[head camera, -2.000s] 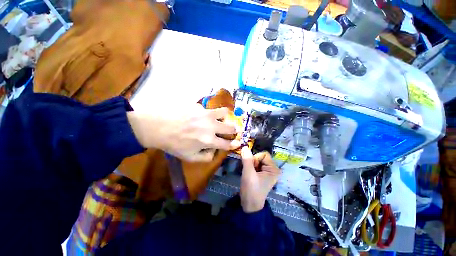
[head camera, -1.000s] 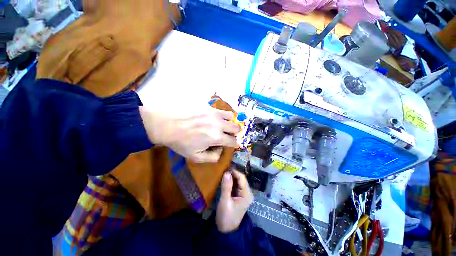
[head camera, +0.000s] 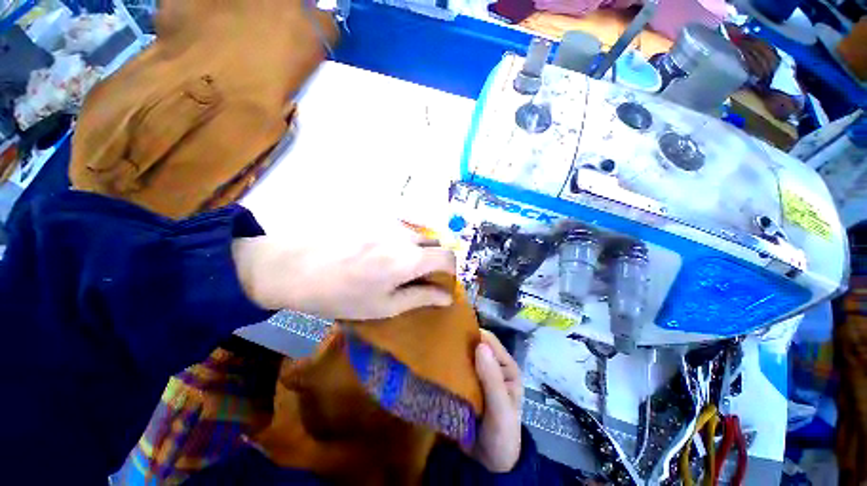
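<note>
A rust-brown garment panel (head camera: 418, 351) with a purple and blue plaid strip hangs from the table edge toward my lap, left of the needle area (head camera: 485, 256). My left hand (head camera: 356, 275) grips its upper edge near the needle, fingers bent over the cloth. My right hand (head camera: 499, 403) holds its right edge lower down, thumb on top; the fingers behind are partly hidden. The white overlock machine (head camera: 646, 180) with blue stripe stands at the right. Plaid fabric (head camera: 204, 408) lies on my lap.
A larger brown panel stack (head camera: 181, 114) lies on the white table (head camera: 371, 123) at the upper left. Scissors (head camera: 718, 441) with yellow and red handles hang at the lower right beside cords. A measuring scale (head camera: 561, 418) runs along the table's front edge. Pink fabric (head camera: 689, 19) lies behind.
The brown panel has moved away from the needle toward me, and its plaid strip shows more. My right hand left the needle, moved down, then took the panel's right edge.
</note>
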